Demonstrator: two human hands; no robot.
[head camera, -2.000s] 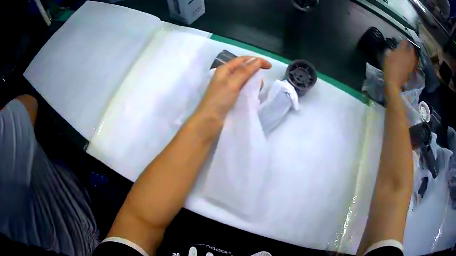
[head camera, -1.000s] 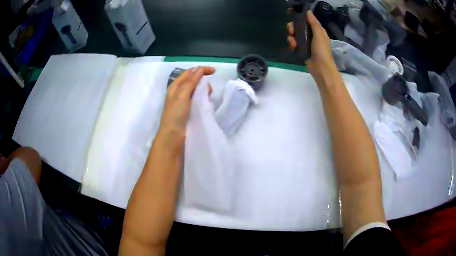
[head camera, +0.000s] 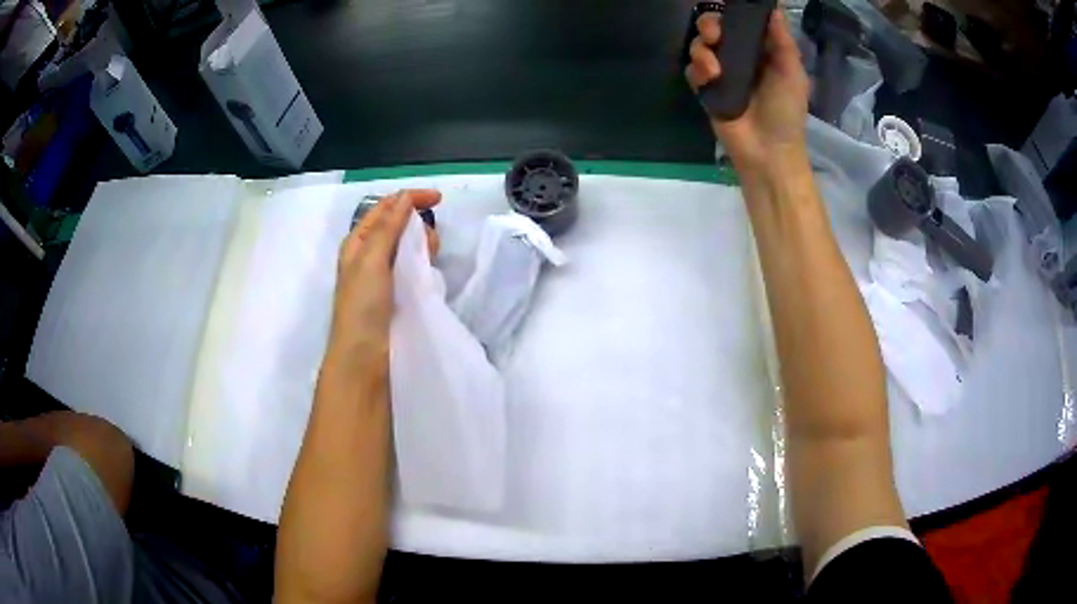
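My left hand (head camera: 384, 242) holds the top of a white translucent bag (head camera: 449, 401) that hangs flat towards the table's front edge. A dark grey cylinder (head camera: 367, 210) shows partly behind its fingers. My right hand (head camera: 762, 100) is raised at the top right, closed around the dark grey handle of a handheld fan (head camera: 739, 59); its upper end is cut off by the frame edge. Between the hands a fan lies with its round dark head (head camera: 542, 186) sticking out and its handle inside a crumpled white bag (head camera: 502, 289).
White retail boxes (head camera: 262, 94) stand on the dark green surface (head camera: 472, 83) at the back left. Bagged fans (head camera: 927, 218) and a white ring (head camera: 899, 138) lie in a pile at right. A person's arm and grey clothing (head camera: 71, 507) are at lower left.
My right hand has come back from the pile at the right and now holds a fan by its handle. My left hand keeps hold of the bag. The view has turned, shifting things left.
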